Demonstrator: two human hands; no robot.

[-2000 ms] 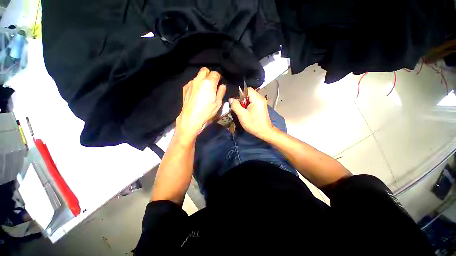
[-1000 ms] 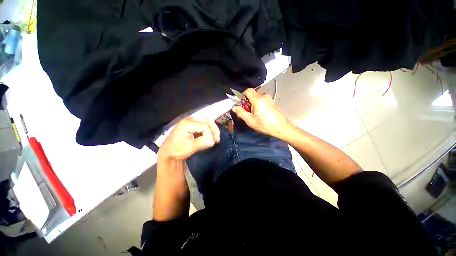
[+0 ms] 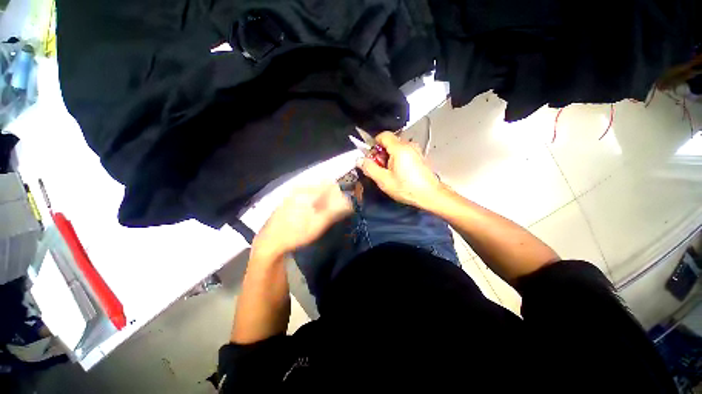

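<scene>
A large black garment lies spread over the white table, its lower edge near the table's front edge. My right hand holds red-handled thread snips at the garment's near right edge, the two silvery blades apart and pointing up and left. My left hand is blurred, just off the garment, over the table's front edge and left of the snips. Its fingers are bent; whether they pinch anything cannot be seen.
More black cloth overhangs at the upper right, with red threads below it. On the white table at left lie a red long object, a grey-white stack and a bluish transparent item.
My left hand has come off the garment towards me, then shifted slightly right in a blur. My right hand has stayed close to the same place with the snips, their blades now spread wider.
</scene>
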